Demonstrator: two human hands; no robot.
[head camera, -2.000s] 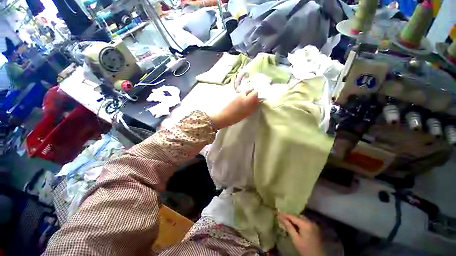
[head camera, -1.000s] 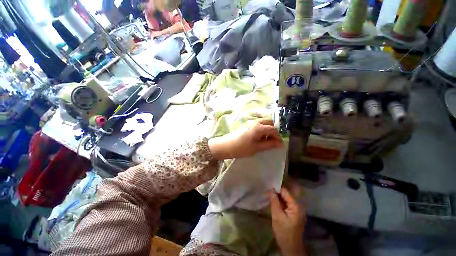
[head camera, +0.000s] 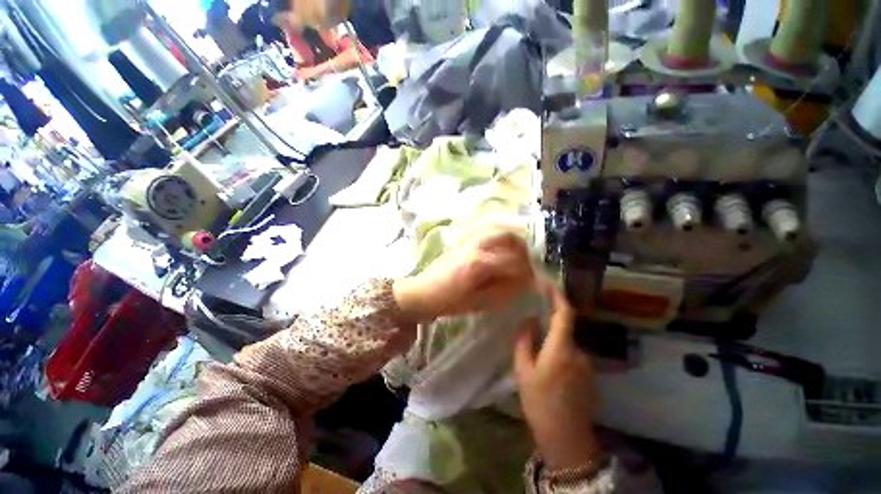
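Note:
My left hand is closed on the edge of a white fabric panel just left of the overlock machine's needle area. My right hand is close below it, thumb and forefinger raised at the same fabric edge; it is blurred, and its hold cannot be made out. The white panel hangs over the table edge towards my lap, where pale green fabric also lies. More pale green and white cloth lies crumpled behind my left hand. The overlock machine stands at the right.
Thread cones stand above the machine. A grey fabric pile lies behind. White scraps lie on the black surface at left, near a lockstitch machine. A red basket is far left. A person's arm shows at the back.
The view has swung right towards the overlock machine. The green panel held up earlier is lowered. My right hand has risen from the lap to beside my left hand at the needle area.

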